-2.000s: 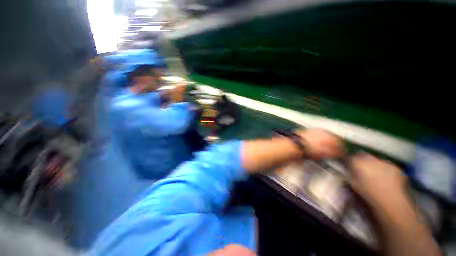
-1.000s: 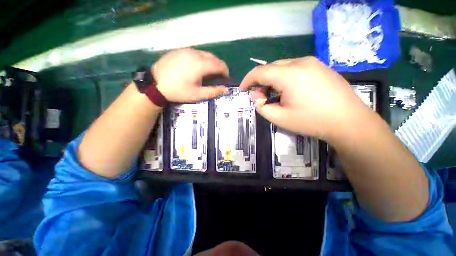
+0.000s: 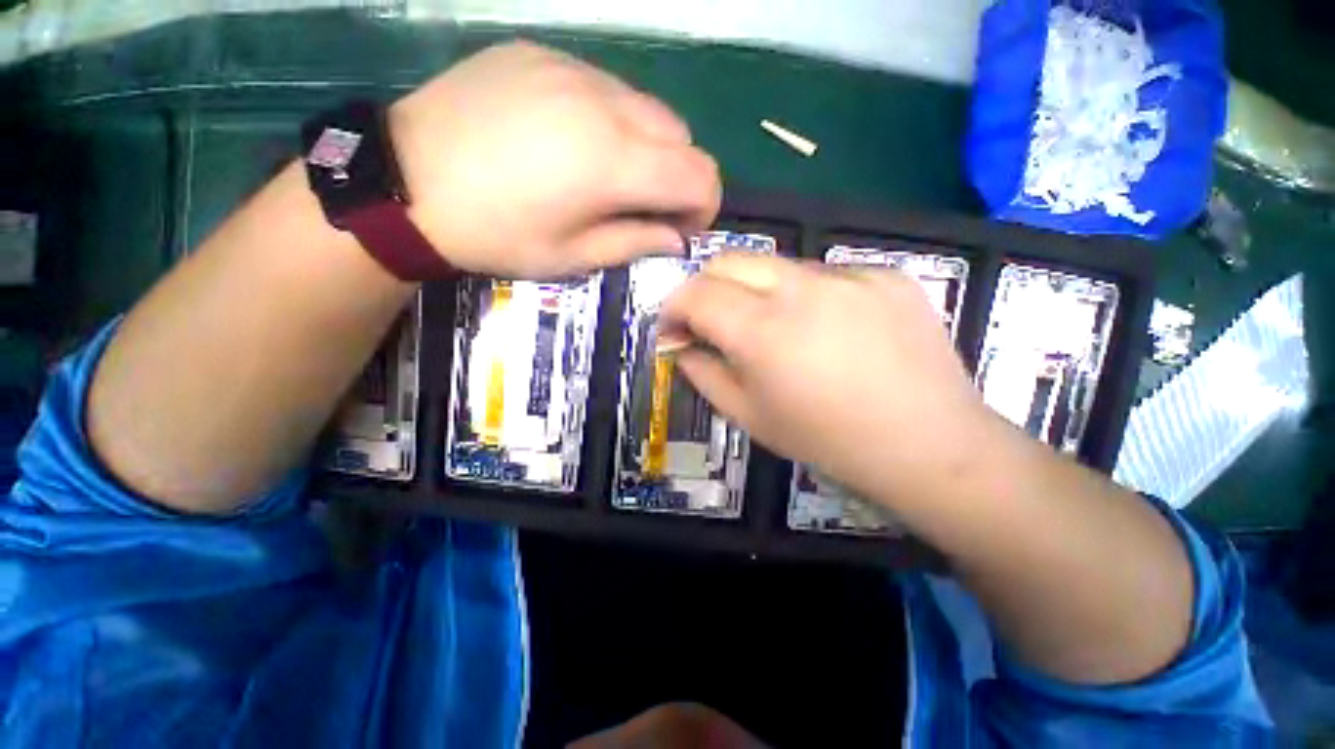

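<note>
A black phone tray (image 3: 556, 505) lies at the near edge with several silver-rimmed phone frames in it. The middle phone frame (image 3: 718, 424) has an orange flex cable (image 3: 659, 424) running lengthwise and a blue sub-board (image 3: 652, 495) at its near end. My left hand (image 3: 549, 168) is over its upper left end, fingertips curled at the top edge. My right hand (image 3: 820, 359) covers its upper right part, thumb and finger close together at the upper end of the orange flex. What either hand holds is hidden or too small to tell.
A blue bin (image 3: 1010, 132) with white translucent pieces stands beyond the tray at the right. A white ridged sheet (image 3: 1223, 403) lies right of the tray. A small pale stick (image 3: 789, 138) lies on the green mat (image 3: 879, 125) behind the tray.
The view has tilted and shifted over the tray. My right fingertips have moved from the middle frame's upper end down to the orange flex, which now shows more. My left hand stays near the top.
</note>
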